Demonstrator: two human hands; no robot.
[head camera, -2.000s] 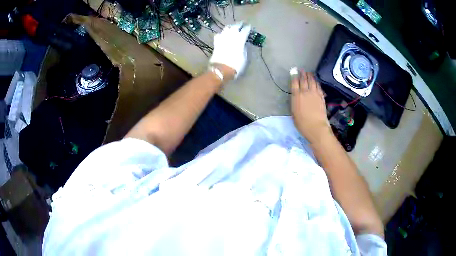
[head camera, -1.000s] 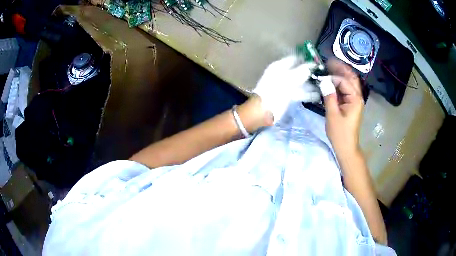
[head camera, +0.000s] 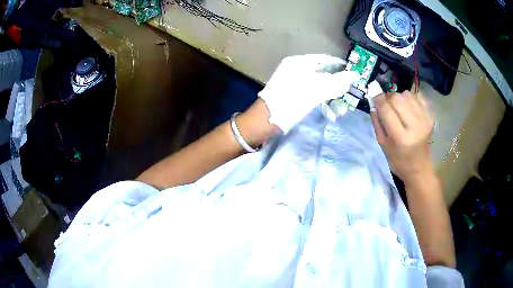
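Observation:
My left hand, in a white glove, holds a green circuit board by its edge, component side up, near my body. My right hand is bare with a white cover on a fingertip. Its fingertips are at the board's right edge; what they pinch is too small to tell. The black front housing carries the round speaker in a silver frame. Red wires run from the speaker. The smaller black rear housing lies partly hidden behind the board and my right hand.
A pile of green boards with dark wires lies at the bench's top left. An open brown cardboard box stands on the left, with black housings and a speaker. A pale metal rail runs along the bench's far right.
My left hand moved right from the board pile and now holds a board near the housings. My right hand rose off the bench to the board's right edge. The view shifted slightly.

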